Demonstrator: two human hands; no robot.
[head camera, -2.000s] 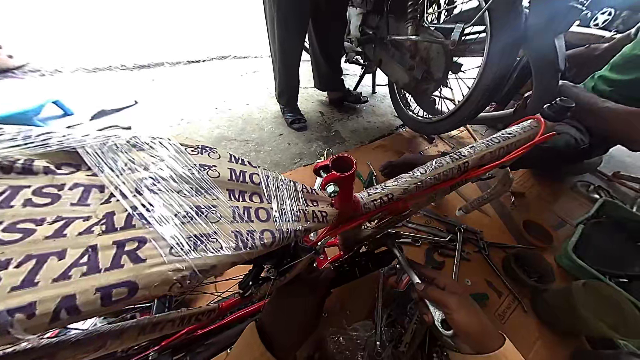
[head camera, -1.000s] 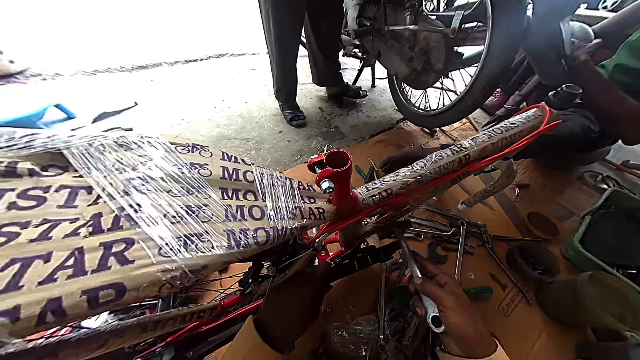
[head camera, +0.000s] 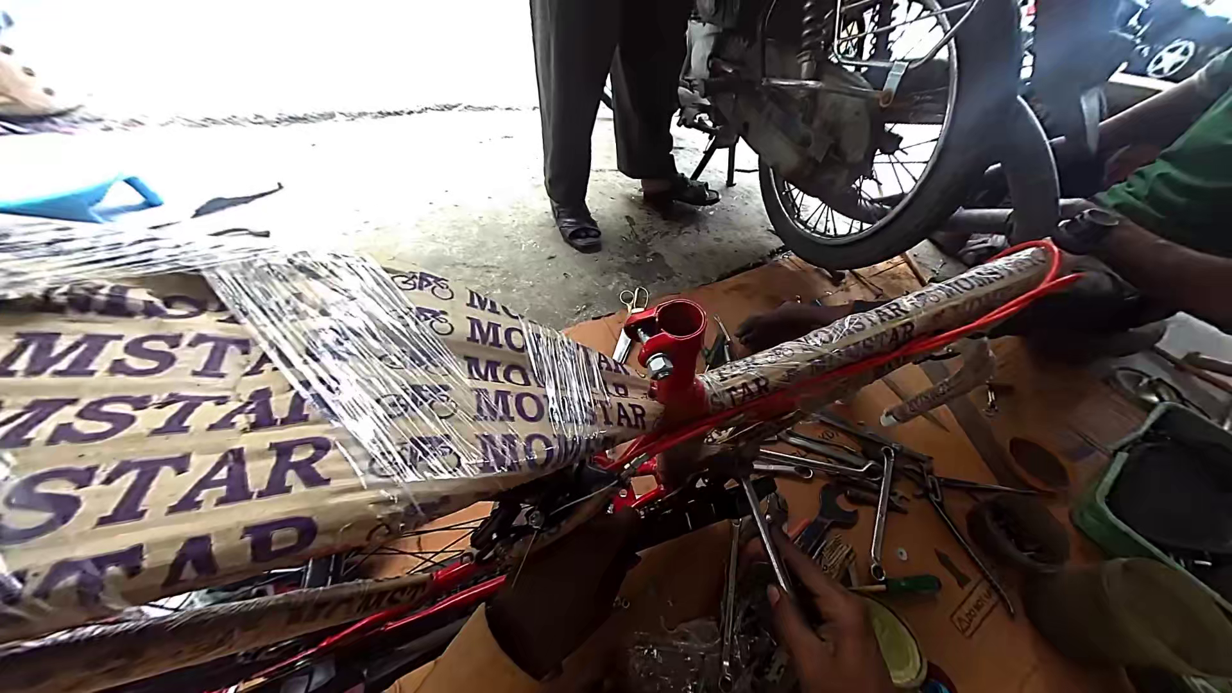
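A red bicycle frame wrapped in printed paper lies across the view, its wrapped tube (head camera: 885, 318) running to the upper right. Its red seat tube clamp (head camera: 674, 332) with a bolt stands near the middle. My right hand (head camera: 823, 616) is closed around a metal wrench (head camera: 768, 534), whose upper end reaches under the frame by the dark crank area. My left hand (head camera: 568, 587) is in shadow beneath the frame, beside the red bracket (head camera: 637, 486); its fingers are hidden, so what it touches cannot be told.
Wrenches (head camera: 882, 510) and a green-handled screwdriver (head camera: 900, 584) lie on cardboard (head camera: 1001, 616). A green tray (head camera: 1107, 510) is at right. Beyond are a motorcycle wheel (head camera: 857, 221), a standing person's legs (head camera: 587, 106) and another person's arm (head camera: 1155, 241). Clear plastic (head camera: 674, 659) lies low in the middle.
The wrench in my right hand has turned: its ring end showed below my fingers earlier and does not show now. The person at right has shifted an arm.
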